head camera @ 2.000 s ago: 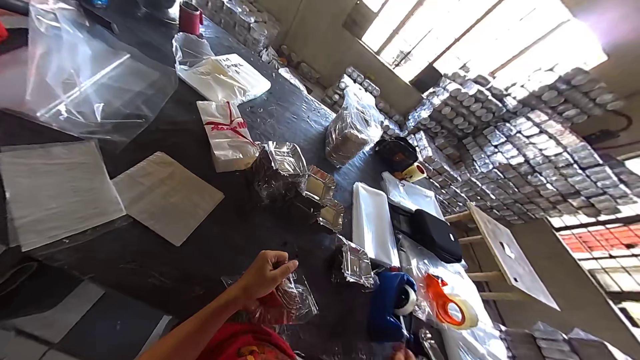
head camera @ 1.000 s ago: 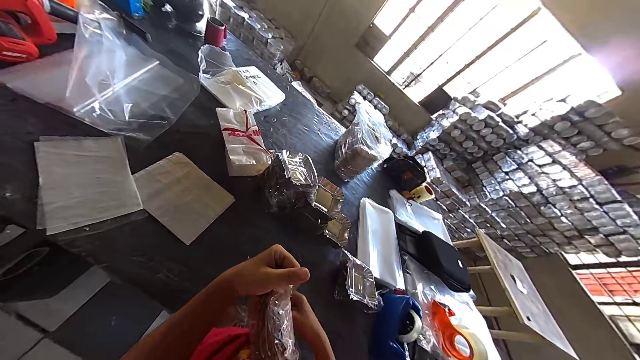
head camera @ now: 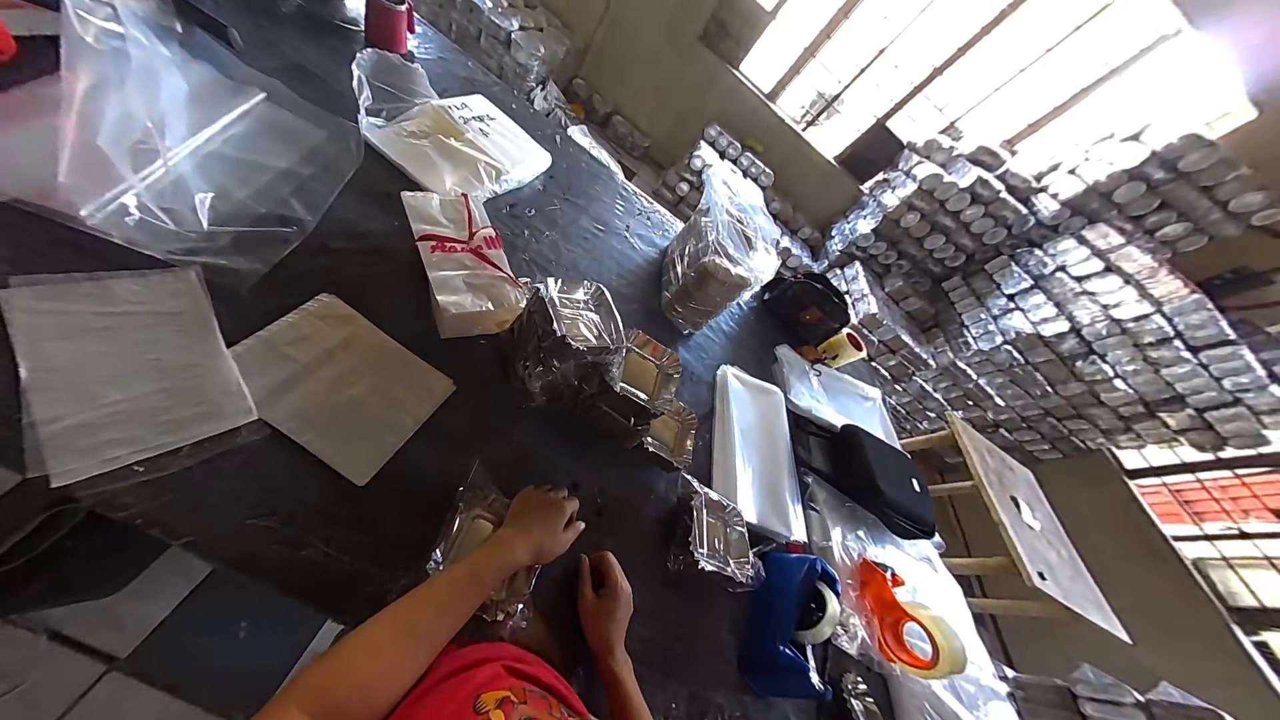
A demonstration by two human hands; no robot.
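Note:
My left hand (head camera: 543, 524) rests with curled fingers at the upper right side of a plastic-wrapped pack (head camera: 480, 545) on the black table, near my body. To its right my right hand (head camera: 606, 605) hovers at the table with its fingers curled, and nothing shows in it. Further right lies another wrapped pack (head camera: 722, 535), beside a blue tape dispenser (head camera: 785, 625). Beyond my hands stand a stack of wrapped foil trays (head camera: 570, 335) and smaller foil trays (head camera: 650, 372). Whether my left fingers pinch the wrap cannot be told.
Flat plastic bags (head camera: 340, 385) and a large clear bag (head camera: 210, 160) lie left. An orange tape dispenser (head camera: 895, 620), a black case (head camera: 880, 480) and folded white plastic (head camera: 750, 450) are right. A bagged bundle (head camera: 715, 265) stands at the back; a wooden stool (head camera: 1035, 530) is beyond the table.
A second ago both hands held the wrapped pack upright near my body. Now it lies on the table, and my right hand has come away from it.

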